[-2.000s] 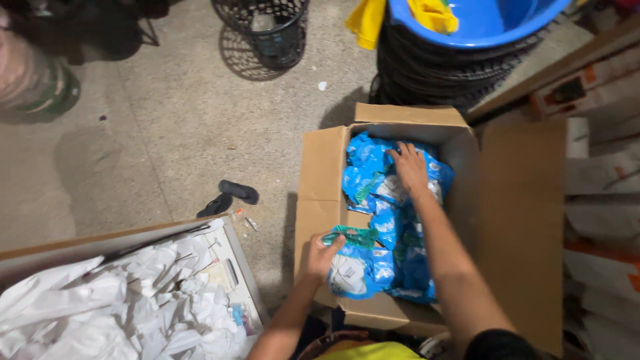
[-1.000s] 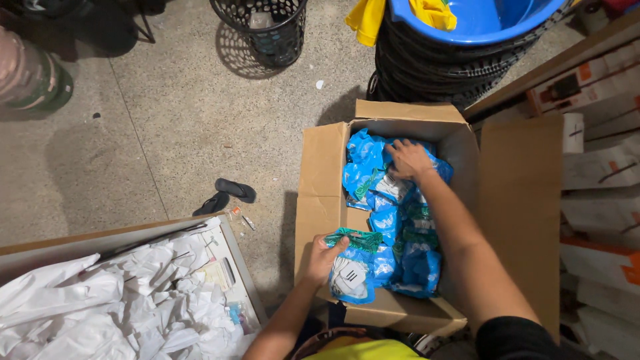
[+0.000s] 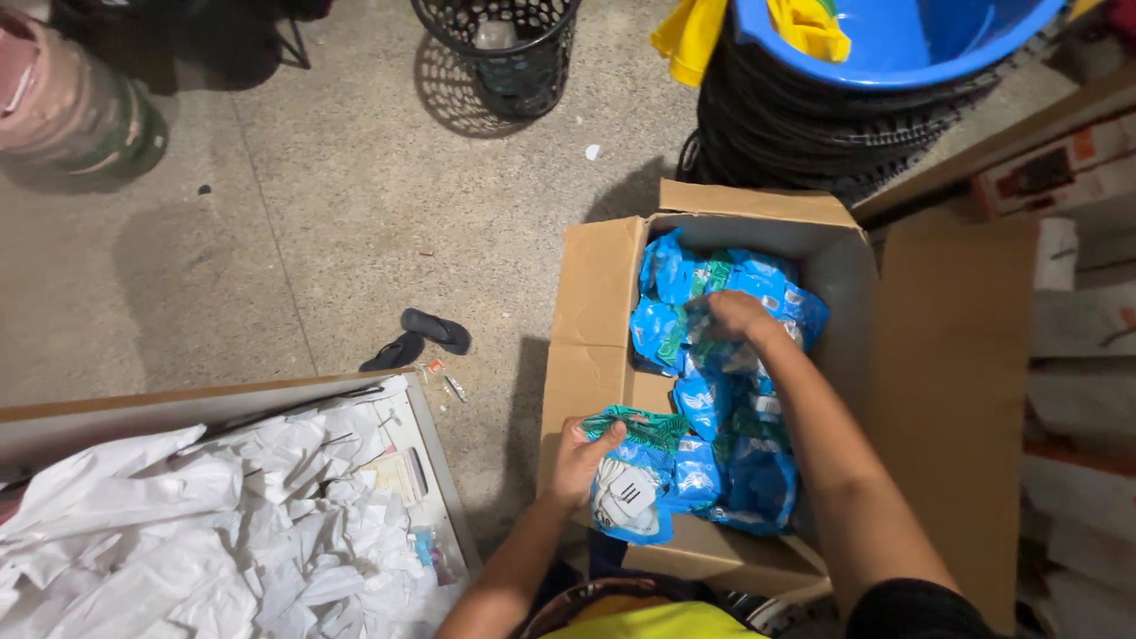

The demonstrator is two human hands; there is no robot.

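An open cardboard box (image 3: 590, 355) stands before me, holding many blue and green plastic packets (image 3: 701, 404). My left hand (image 3: 586, 457) grips the green top of one blue packet (image 3: 635, 497) above the box's near left corner; white contents and a white label bearing marks show through its clear front. My right hand (image 3: 732, 319) reaches into the middle of the box among the packets. Its fingertips are blurred against them, so whether they grip one is hard to tell.
Crumpled white paper (image 3: 266, 515) fills a bin at lower left. Black flip-flops (image 3: 435, 330) and a perforated black basket (image 3: 524, 71) are on the floor. A blue basin (image 3: 914, 44) tops a black stack behind the box. Cartons (image 3: 1083, 311) line the right side.
My right hand has moved from the far packets toward the middle of the box. The packet in my left hand has come up, with its front now more plainly in view.
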